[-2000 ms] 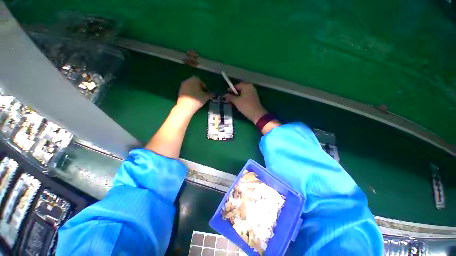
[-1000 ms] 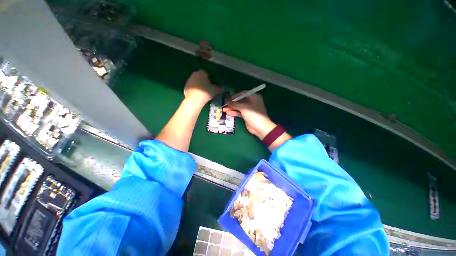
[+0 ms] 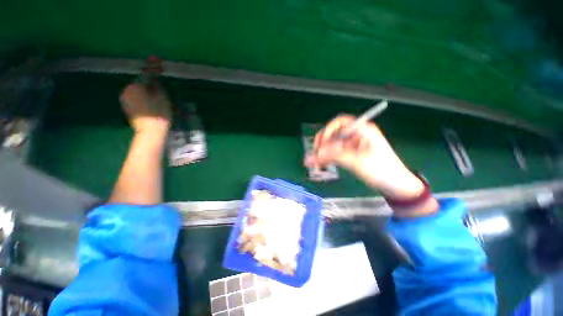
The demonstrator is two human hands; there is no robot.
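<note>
The view is blurred. A silver-grey phone frame (image 3: 187, 147) lies on the green belt just right of my left hand (image 3: 145, 105); I cannot tell whether that hand holds anything. My right hand (image 3: 358, 148) holds the pale tweezers (image 3: 373, 111), their back end pointing up and right. My right fingertips are over or at a second phone frame (image 3: 323, 173), hiding part of it; contact is not clear.
The blue parts bin (image 3: 316, 234), heaped with white and tan bits, sits near me over a white sheet (image 3: 350, 271) and grey adhesive pads (image 3: 234, 295). More frames (image 3: 458, 152) lie right on the belt. A pale rail (image 3: 216, 213) runs across. Clear trays are at far left.
The view has swung right. My hands have moved apart: the left is beside the first frame, away from its top end, and the right, still with the tweezers, is at the second frame.
</note>
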